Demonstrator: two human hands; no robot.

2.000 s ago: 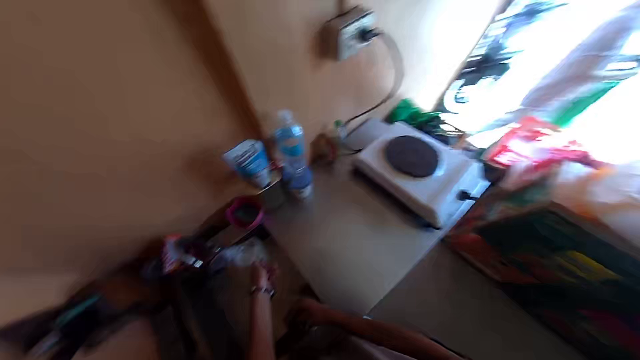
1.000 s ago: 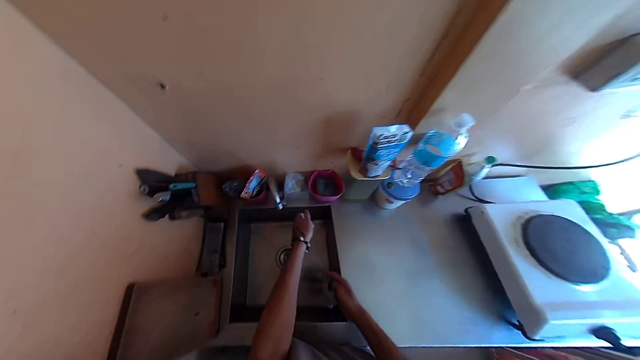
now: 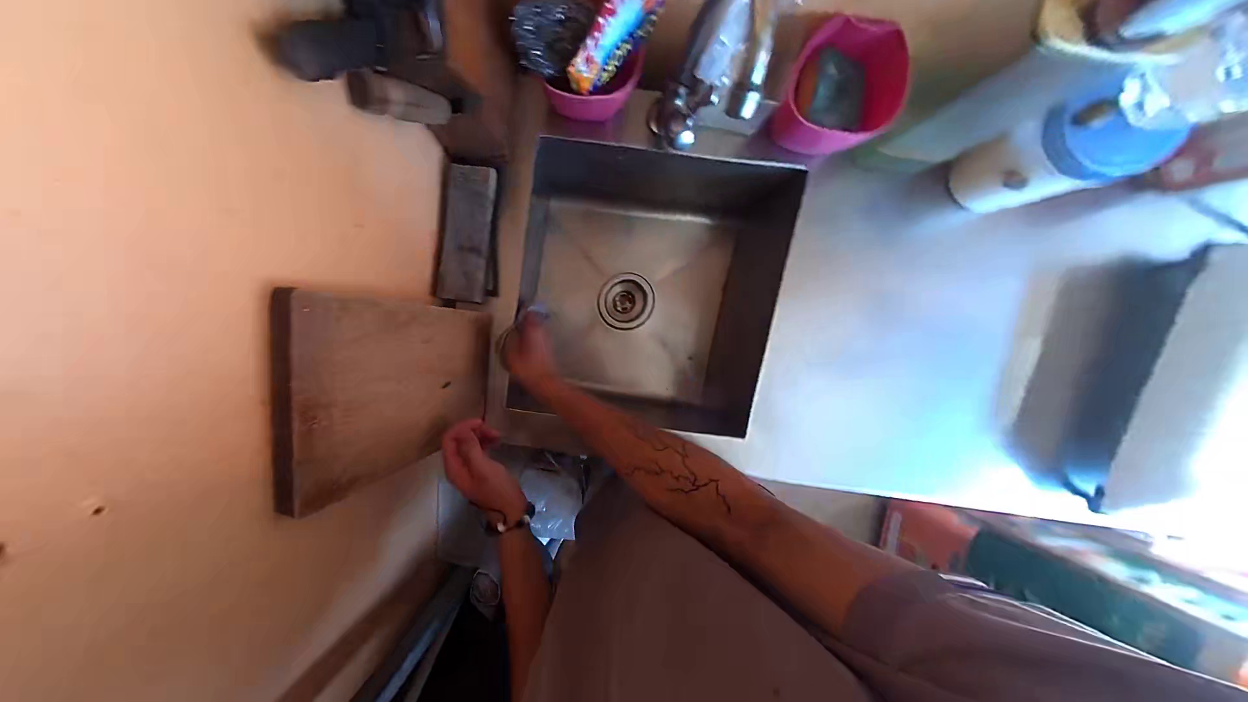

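Observation:
Over the left rim of a stainless steel sink [image 3: 639, 361] is my right hand [image 3: 529, 353], blurred, fingers bent down. A small bluish patch shows at its fingertips, and something rounded at its left edge; whether it grips a thing, I cannot tell. My left hand [image 3: 478, 463], a bracelet at its wrist, is empty with loosely bent fingers beside the lower right corner of a wooden board [image 3: 380, 390]. A chrome faucet [image 3: 697, 88] stands behind the sink. The drain strainer [image 3: 625, 300] lies in the basin, and the basin floor looks wet in places.
Behind the sink stand a pink container with a sponge [image 3: 836, 93] and a pink bowl holding a colourful packet [image 3: 597, 97]. A dark rectangular block [image 3: 468, 232] lies left of the sink. At right are a blue-lidded container [image 3: 1063, 151] and a white appliance [image 3: 1185, 380] on the metal counter [image 3: 907, 322].
My left hand has left the back of the sink near the faucet and is now at the board's corner. My right hand has crossed from the sink's right side to its left rim. The view has shifted strongly.

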